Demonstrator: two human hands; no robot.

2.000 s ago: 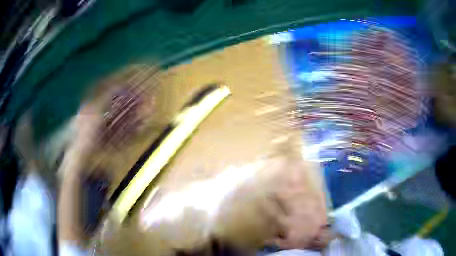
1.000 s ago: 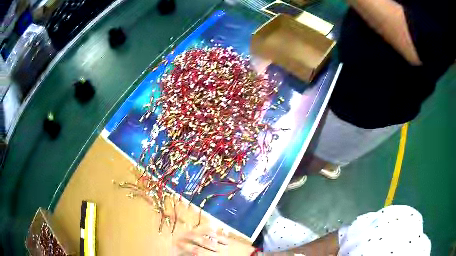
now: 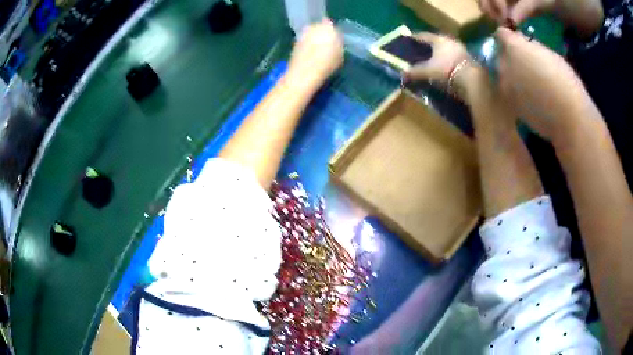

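Note:
My left hand [image 3: 317, 55] reaches to the far end of the blue sheet [image 3: 347, 107], closed around the lower end of a pale, flat object [image 3: 304, 12], partly cut off by the top edge. My right hand [image 3: 444, 61], with a bracelet at the wrist, holds a black pad on a pale yellow card [image 3: 409, 50]. An empty, shallow cardboard tray [image 3: 409, 173] lies just below my right hand. A pile of small red-wired parts [image 3: 305, 277] lies on the blue sheet, partly hidden by my left sleeve.
Several black units [image 3: 142, 82] sit spaced along the green belt [image 3: 76, 284] at the left. Another person's forearm [image 3: 569, 132] and hands are close to my right arm. Another cardboard box [image 3: 448, 12] is at the top. Brown cardboard [image 3: 111, 336] shows at the bottom left.
Both my arms have moved forward over the blue sheet. The black pad card is now in my right hand. The view has shifted toward the tray, and the other person's hands have come into view.

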